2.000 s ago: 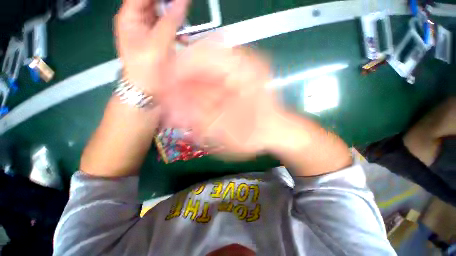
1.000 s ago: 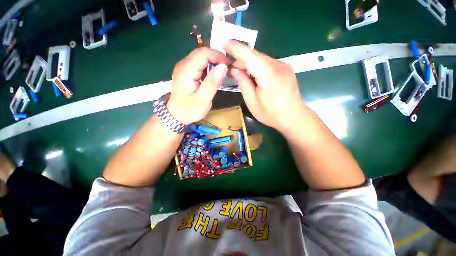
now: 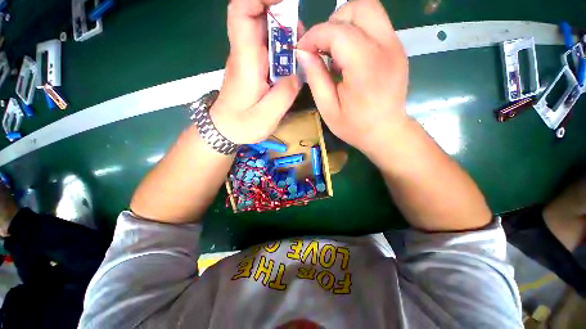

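My left hand (image 3: 257, 83), with a metal watch on its wrist, holds a white plastic housing (image 3: 275, 11) upright at the top centre. A dark blue circuit board (image 3: 283, 54) faces me inside it, with a thin red wire at its upper end. My right hand (image 3: 360, 71) has thumb and index finger pinched at the board's right edge; what they pinch is too small to tell. The parts box (image 3: 329, 168) lies below my hands, holding blue cylinders (image 3: 288, 160) and tangled red leads (image 3: 260, 196).
White housings stand at the left (image 3: 48, 61) and right (image 3: 519, 67) on the green surface (image 3: 443, 180), some with copper-brown parts (image 3: 516, 109). A pale metal strip (image 3: 466, 36) crosses behind. A tan oval piece (image 3: 337, 160) touches the box. People's arms show at both sides.
My hands, blurred at first, came together around the housing, then moved up the picture with it. The circuit board now shows clearly. The box came into full view.
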